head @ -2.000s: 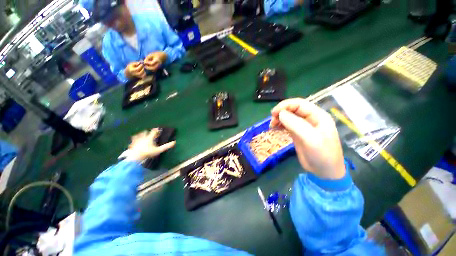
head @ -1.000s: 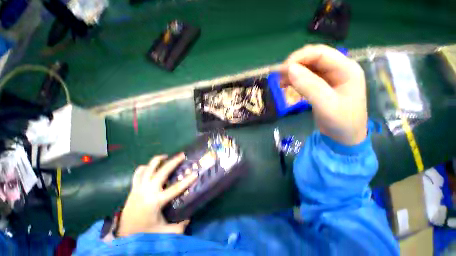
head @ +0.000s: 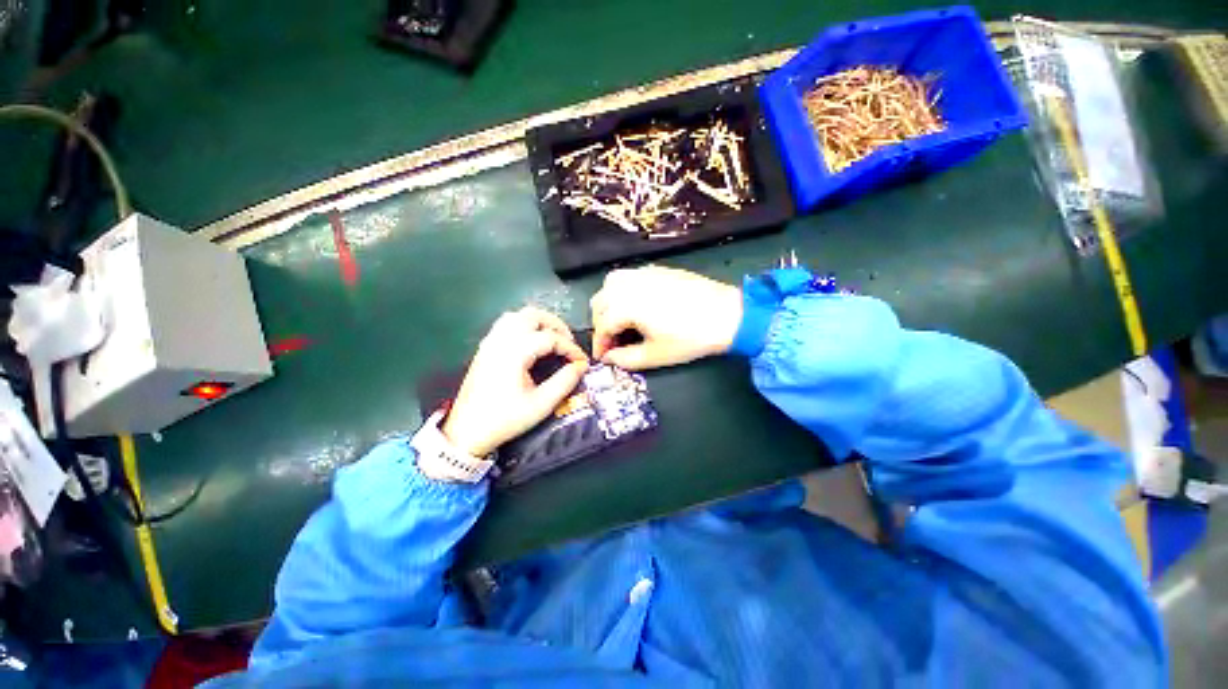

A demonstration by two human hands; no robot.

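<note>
An open phone body [head: 563, 442] lies on the green mat in front of me, dark at its left part, with a shiny, speckled main board [head: 622, 403] at its right end. My left hand [head: 519, 384] is over the phone's upper left part, thumb and finger pinched together. My right hand [head: 665, 318] comes from the right, its fingertips pinched at the phone's upper edge, close to the left fingertips. Whatever is between the fingertips is too small to make out. Any pad under the phone is hard to tell apart from it.
A black foam tray [head: 660, 248] of loose pale-gold strips stands beyond my hands, with a blue bin [head: 905, 176] of tan strips right of it. A grey-white control box [head: 195, 312] with a glowing red switch is at left. Clear plastic bags [head: 1107, 135] lie far right. Another dark unit [head: 442, 27] lies beyond the raised edge.
My right hand has come down and left from near the blue bin to the phone. My left hand has moved from the phone's side to its upper edge, beside the right. The view has shifted.
</note>
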